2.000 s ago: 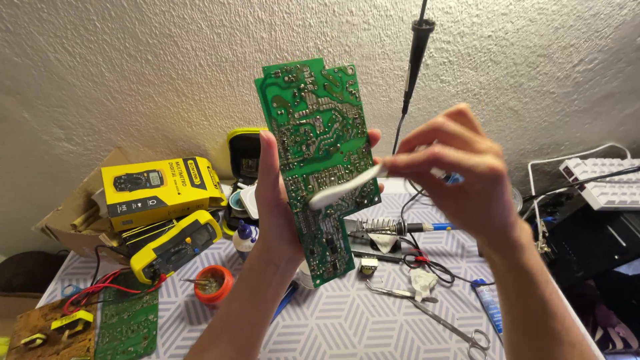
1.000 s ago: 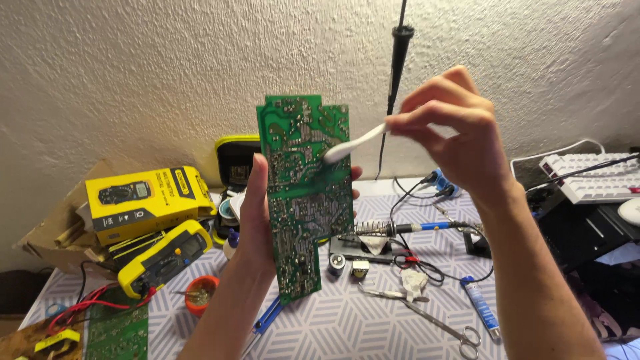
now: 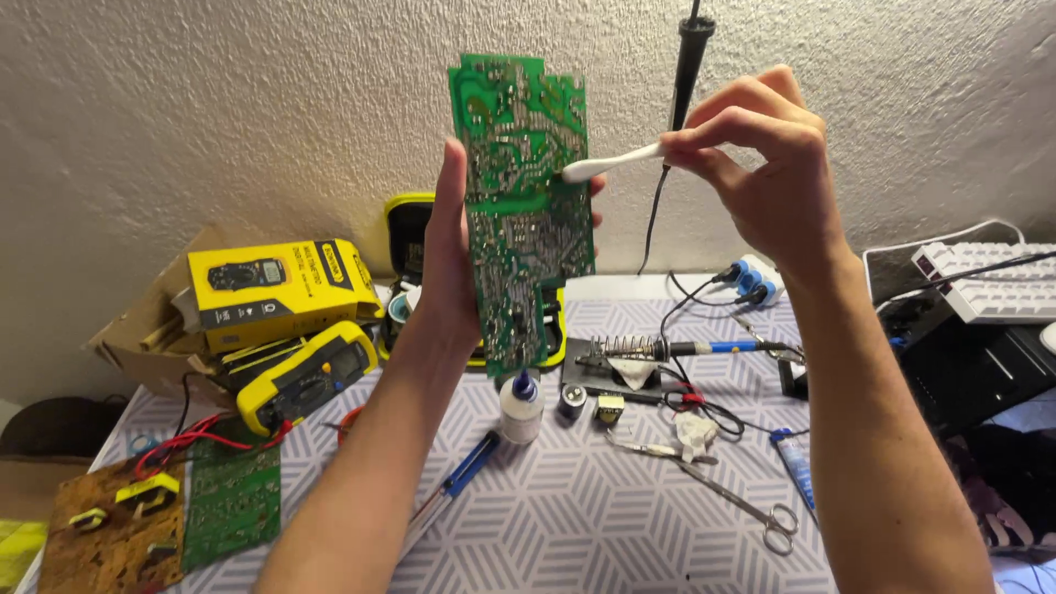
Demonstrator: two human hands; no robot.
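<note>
My left hand (image 3: 450,256) grips a green printed circuit board (image 3: 528,198) by its long edges, its soldered side toward me, held upright above the table. Its fingertips show at the board's right edge. Between the thumb and fingers of my right hand (image 3: 755,157) is a white brush (image 3: 615,162), perhaps a toothbrush. The brush head lies at the board's right side, a little above mid-height; its bristles are hidden. Below the board stands a plastic bottle with a dark blue tip (image 3: 522,408).
At left are a yellow multimeter (image 3: 305,375), its box (image 3: 280,289) and a second green board (image 3: 233,495). A soldering iron (image 3: 718,347) lies in its stand behind forceps-like scissors (image 3: 734,499) and a blue desoldering pump (image 3: 470,466). A white keyboard (image 3: 998,280) is at right.
The brush head has moved over the board, from its lower part two seconds ago to the upper middle, then to the right edge. Both hands have kept their hold.
</note>
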